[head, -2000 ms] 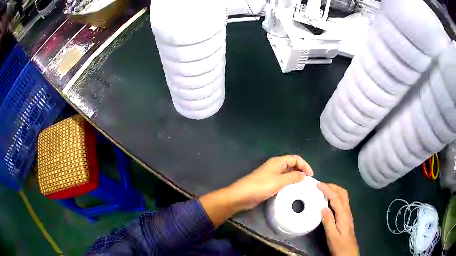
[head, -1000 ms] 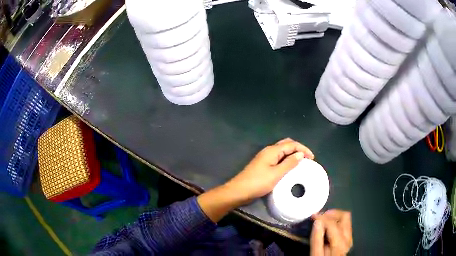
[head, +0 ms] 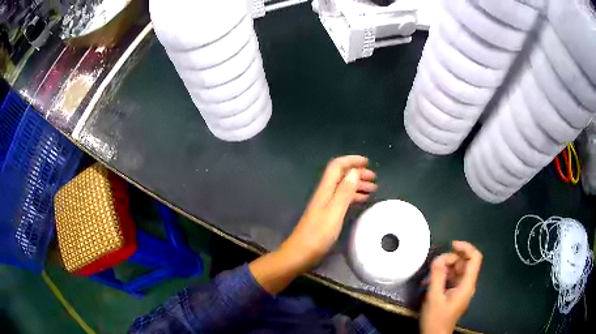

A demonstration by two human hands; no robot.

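A round white camera housing stands on the dark green mat near the table's front edge, its flat top with the dark central hole facing up. My left hand is just left of and behind it, fingers curled, apparently off the housing and with nothing visible in it. My right hand is at its right, separated from it by a small gap, fingers bent with thumb near the fingertips; whether it holds a thin ring cannot be seen. A tangled pile of pale sealing rings lies at the right.
A stack of housings stands at back left; two more stacks lean at back right. White brackets are at the back. Red and yellow rubber bands lie at right. A stool and blue crate are left of the table.
My left hand has let go of the housing and moved back and left. My right hand has moved slightly right and up, away from the housing's rim. The view has shifted slightly.
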